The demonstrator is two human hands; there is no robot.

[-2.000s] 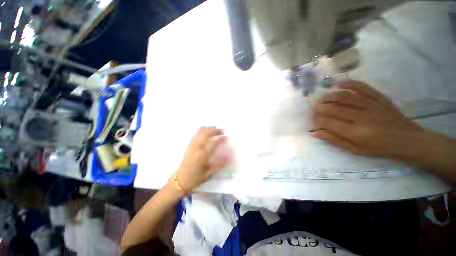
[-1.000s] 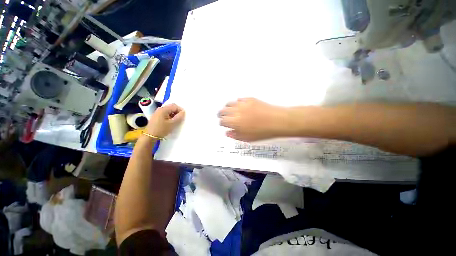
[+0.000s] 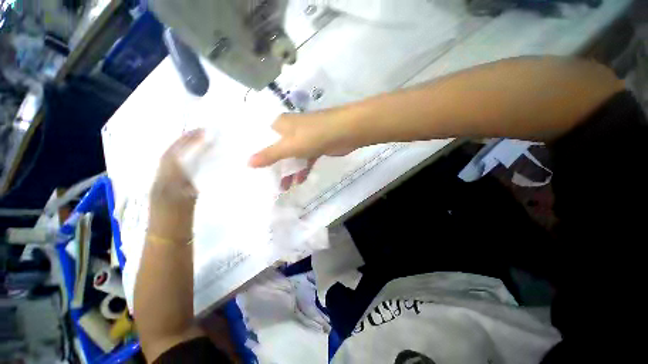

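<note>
My left hand [image 3: 176, 167] is blurred and partly lost in glare over the white table [image 3: 227, 206], left of the needle area. A pale patch lies against its fingers, but I cannot tell if it is cloth. My right hand [image 3: 305, 142] is just in front of the presser foot [image 3: 290, 98], thumb pointing left and other fingers bent under. White shows between its thumb and fingers; whether it grips cloth is unclear. A thin white cloth piece [image 3: 297, 233] lies over the table's front edge.
The sewing machine head [image 3: 220, 35] is above, with the dark grey lamp [image 3: 186, 62] at its left. The blue basket [image 3: 114, 220] with thread cones [image 3: 111, 306] is at lower left. White pieces [image 3: 284, 313] lie below the table edge, and a stiffer off-white piece [image 3: 335, 259] is beside them.
The view has turned and shifted. My left hand has moved from beside the basket onto the table. My right hand has drawn back from the left part of the table to the presser foot.
</note>
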